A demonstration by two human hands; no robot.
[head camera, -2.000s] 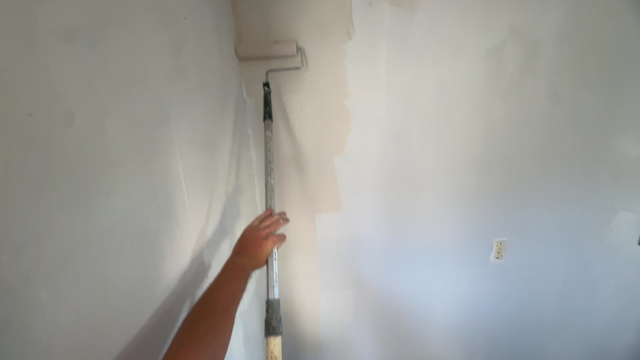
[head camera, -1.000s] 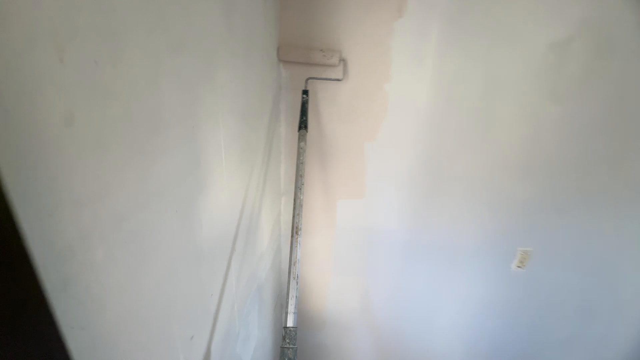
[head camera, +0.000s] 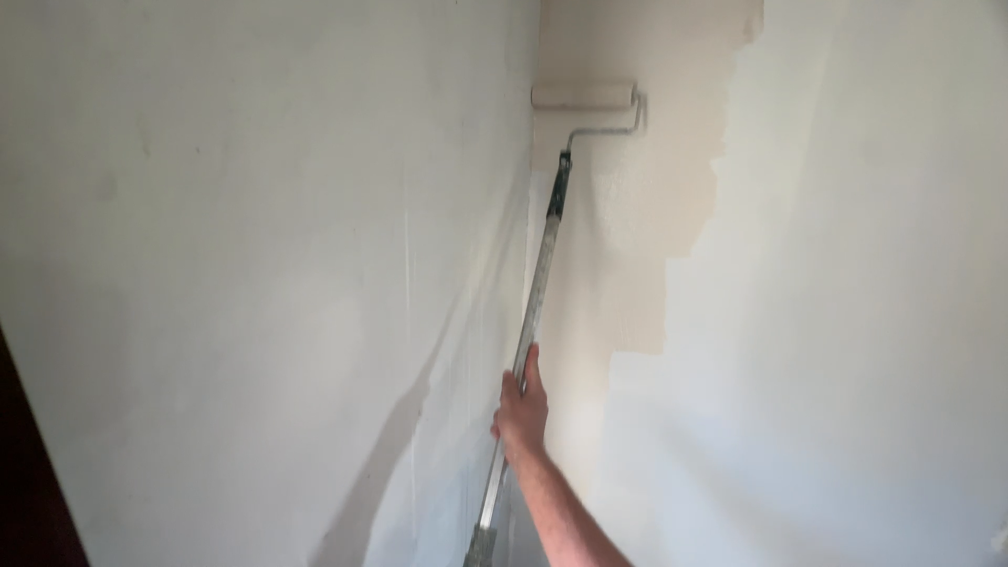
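Note:
My right hand (head camera: 522, 413) is closed around the metal extension pole (head camera: 539, 291), its forearm coming in from the bottom right. A dark threaded grip (head camera: 558, 189) joins the pole to the wire frame of a paint roller. The roller cover (head camera: 583, 96), coated in pale beige-pink paint, lies level against the right-hand wall, with its left end at the corner. The pole leans up to the right; a dirty locking collar (head camera: 480, 545) shows low on it. My left hand is out of view.
Beige-pink paint (head camera: 685, 197) with a stepped edge covers the corner side of the pale right wall (head camera: 850, 276). The left wall (head camera: 236, 236) is off-white, with shadows of the arm and pole. A dark edge (head camera: 27, 472) stands at the bottom left.
Two seconds ago my left hand was at the pole; one second ago no hand was in view. Now my right hand grips it. The pole has tilted, its top leaning further right.

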